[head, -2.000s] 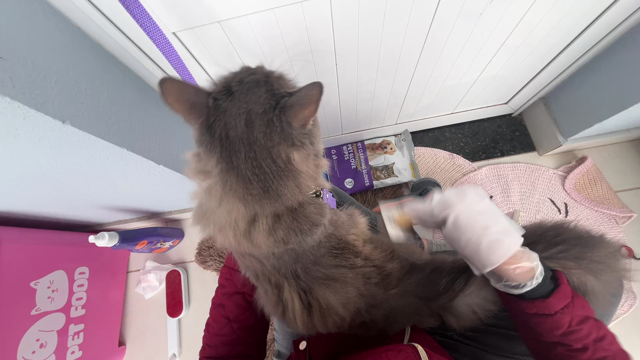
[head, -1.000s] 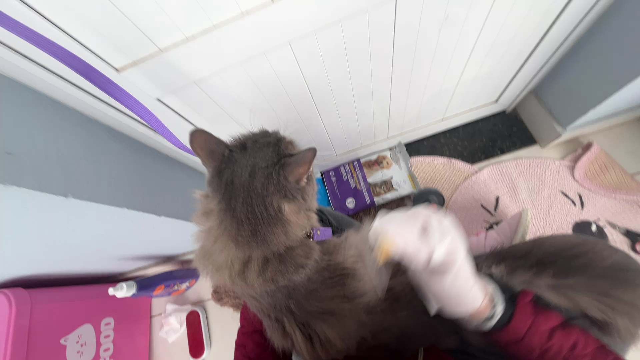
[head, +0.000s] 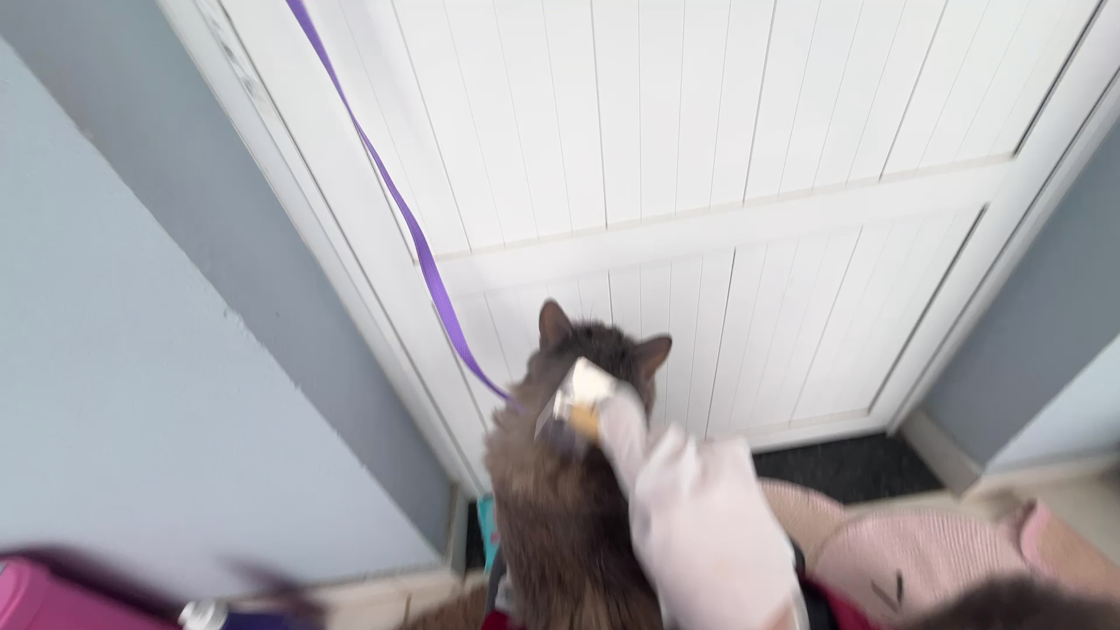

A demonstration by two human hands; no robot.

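Note:
A long-haired grey-brown cat [head: 560,507] faces the white panelled door, its back towards me. My right hand [head: 700,507], in a whitish glove, reaches up along the cat's right side to the back of its neck. Its fingers are closed on a small tool with a yellowish part and a pale, shiny end [head: 584,389]; blur hides what kind it is. A purple leash [head: 429,262] runs from the top of the view down to the cat's neck. My left hand is out of view.
A pink bin [head: 52,604] and a bottle with a white cap [head: 203,615] stand at the lower left. A pink woven mat [head: 927,542] lies at the lower right, beside a dark doormat [head: 849,468]. Grey-blue walls flank the door [head: 787,306].
My right hand has moved from over the cat's back up to its neck. The view has tilted up towards the door.

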